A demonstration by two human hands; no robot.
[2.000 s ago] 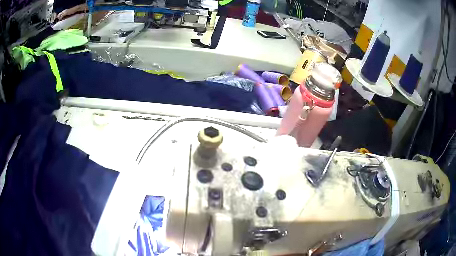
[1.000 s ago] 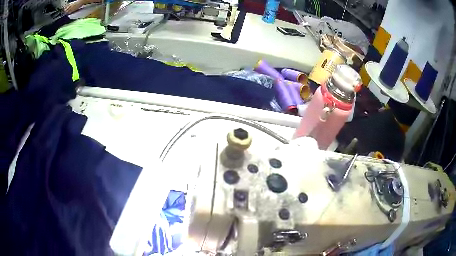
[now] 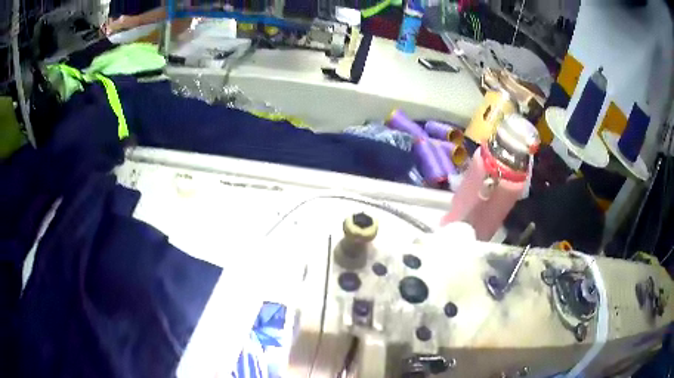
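The cream sewing machine head point(image 3: 473, 310) fills the lower right, with a knob point(image 3: 360, 235) on top of its left end. A bright blue and white piece point(image 3: 264, 332) lies under the lamp light at the machine's left end, partly cut by the lower edge. Navy fabric point(image 3: 118, 280) is heaped left of the machine and continues along the table's far edge. A yellow-green strip point(image 3: 114, 107) lies on it. Neither of my hands is in the picture. The needle area is hidden behind the head.
A pink flask point(image 3: 491, 184) stands behind the head, beside lilac tubes point(image 3: 429, 156). Navy thread cones point(image 3: 586, 111) stand on white discs at the right. Beyond is another white table point(image 3: 295, 88) with a phone point(image 3: 439, 65) and a blue bottle. A person's arm point(image 3: 137, 20) shows at the far upper left.
The view has shifted, so the machine, flask and fabric sit further right and slightly lower in the picture. No thing has clearly moved by itself.
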